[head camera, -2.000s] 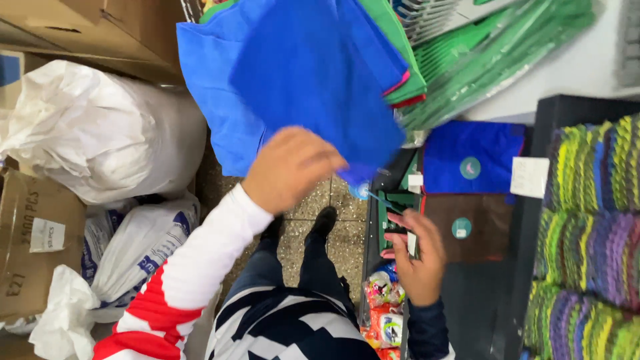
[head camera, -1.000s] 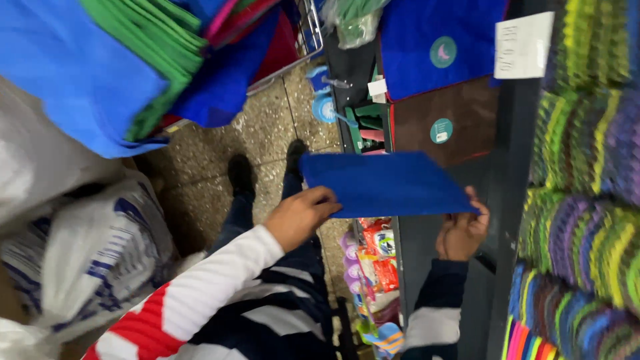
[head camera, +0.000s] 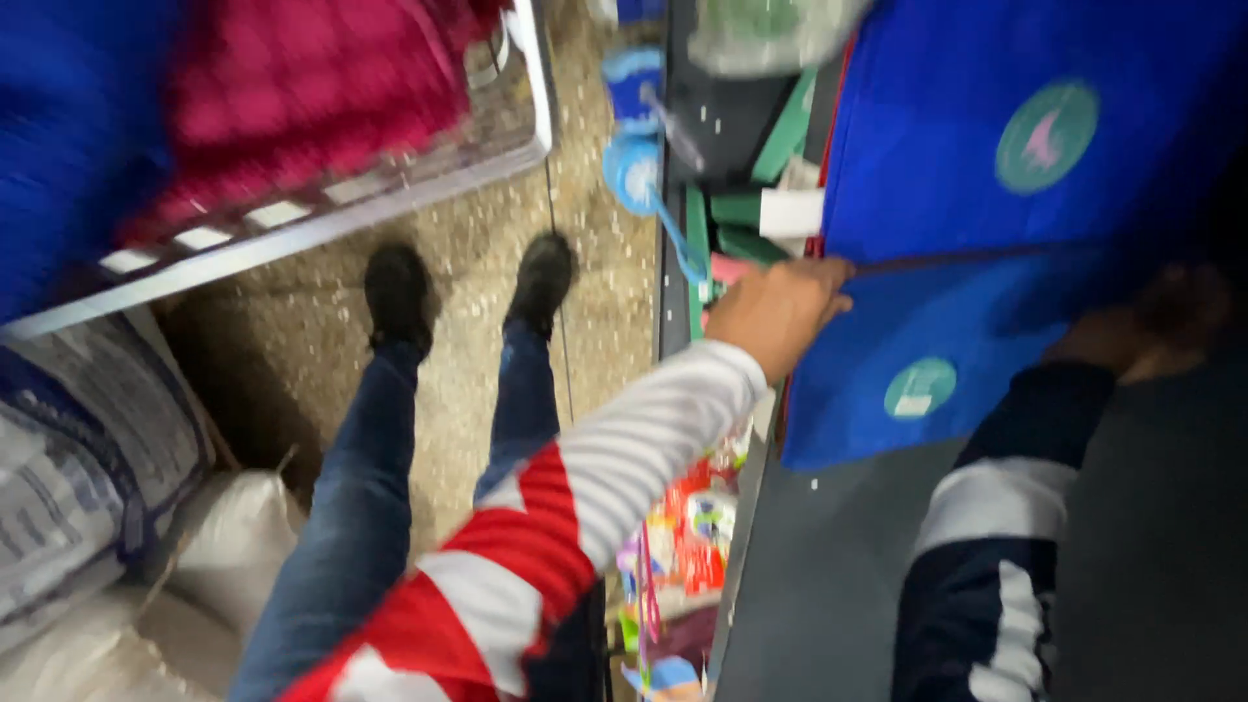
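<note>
A folded blue cloth (head camera: 975, 341) with a round green sticker lies on the dark shelf. My left hand (head camera: 785, 307) grips its upper left corner at the shelf's front edge. My right hand (head camera: 1160, 317) is at its far right side, in shadow and blurred, so whether its fingers hold the cloth cannot be told. Just above, against the upper edge of this cloth, lies another folded blue cloth (head camera: 936, 136) with red edging and a round green sticker.
A white-rimmed basket (head camera: 390, 210) holding crimson and blue textiles stands at upper left. White sacks (head camera: 224, 536) lie at lower left. Light blue plastic items (head camera: 632, 175) hang by the shelf's front edge. Colourful packets (head camera: 697, 526) show below the dark shelf (head camera: 829, 585).
The blue cloth has gone from above the shelf's edge down onto the shelf, where a brown cloth showed before. Both hands have moved with it. The view has shifted closer to the shelf.
</note>
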